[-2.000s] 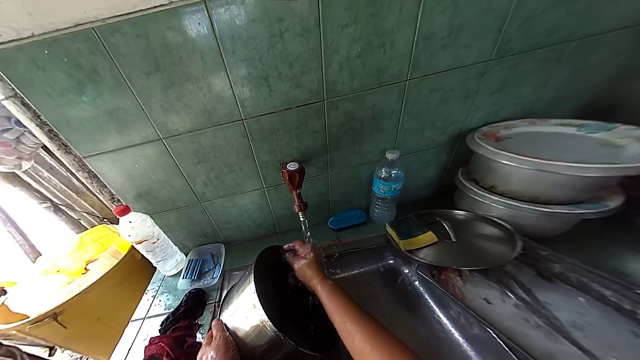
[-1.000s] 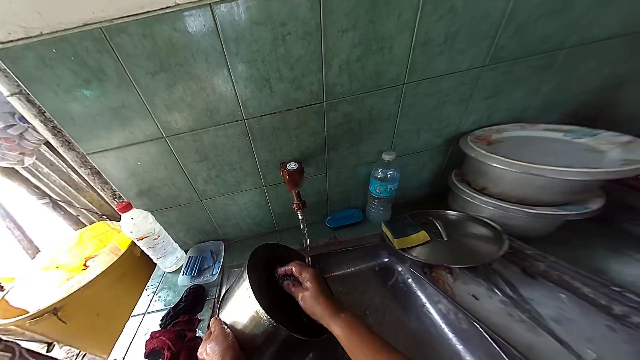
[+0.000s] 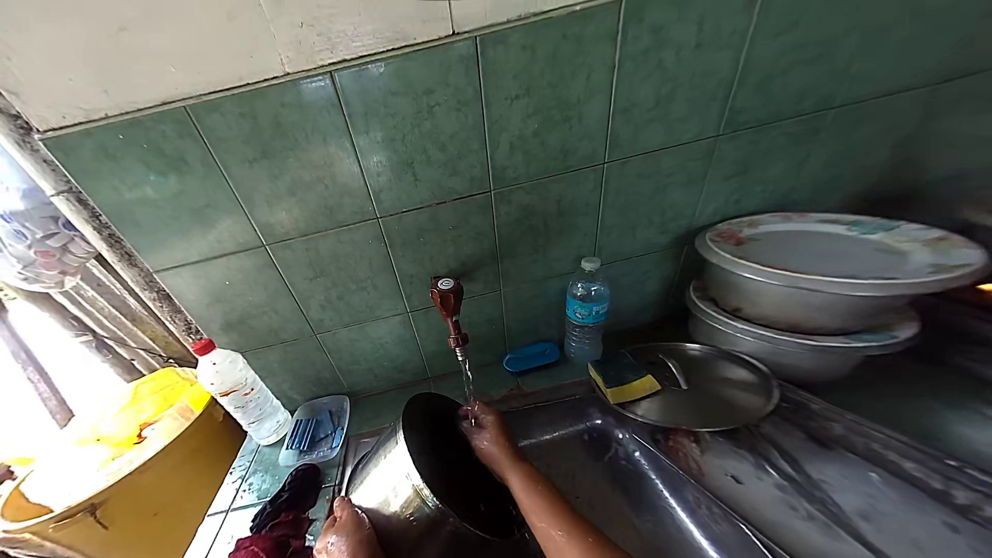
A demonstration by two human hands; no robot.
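Note:
A metal pot (image 3: 391, 484) is tilted on its side over the sink, its dark mouth facing right. My left hand (image 3: 346, 533) grips the pot at its lower left. Under the stream from the brown faucet (image 3: 448, 306), my right hand (image 3: 488, 435) is at the pot's upper right rim with its fingers curled; whether it holds anything cannot be told. The stainless sink basin (image 3: 612, 480) lies below and to the right. A yellow and dark green sponge (image 3: 624, 377) rests on a round metal lid (image 3: 709, 387).
Behind the sink stand a clear plastic bottle (image 3: 587, 310) and a blue oval dish (image 3: 532, 356). Stacked basins (image 3: 806, 302) are at right. At left are a red-capped bottle (image 3: 242, 394), a plastic tray (image 3: 316, 430), dark red cloth (image 3: 273, 535) and a yellow container (image 3: 147, 480).
My right hand has moved from inside the pot's mouth up to the rim under the running water. My left hand stays on the pot.

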